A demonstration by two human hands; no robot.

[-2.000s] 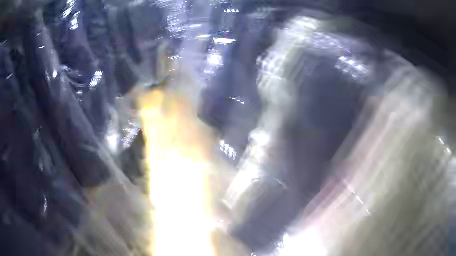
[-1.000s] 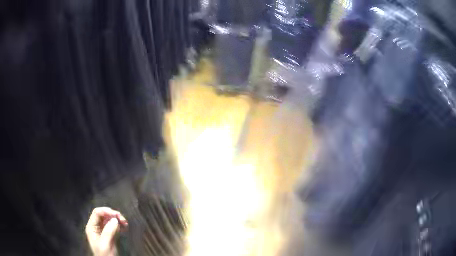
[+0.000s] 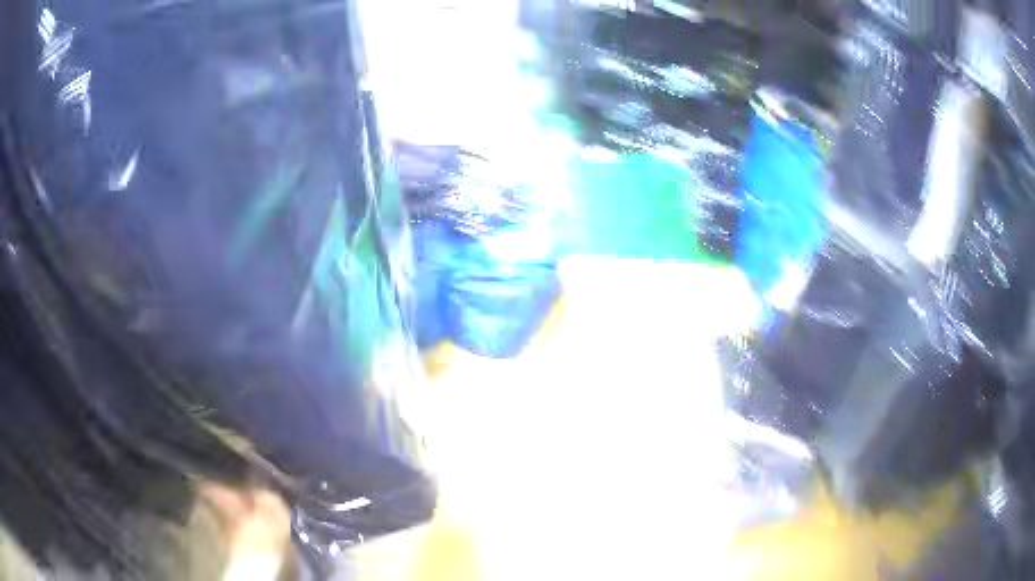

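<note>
A dark navy bagged garment [image 3: 227, 193] hangs large and close on the left, under shiny clear film, its lower end near the bottom left. A blurred skin-coloured patch, apparently my left hand [image 3: 252, 524], shows at the bottom left beside the garment's lower end. Its fingers cannot be made out, nor whether it holds anything. My right hand is not in view.
A crumpled blue plastic bag [image 3: 496, 301] lies ahead, left of a green floor patch [image 3: 636, 204]. Another bright blue thing [image 3: 783, 204] is at the right. Dark bagged garments [image 3: 897, 352] line the right side. The pale floor [image 3: 602, 409] is overexposed in the middle.
The view has shifted; the blue things and green floor have come into view. The dark rows at left have given way to a close bagged garment. The hand at bottom left is now more blurred.
</note>
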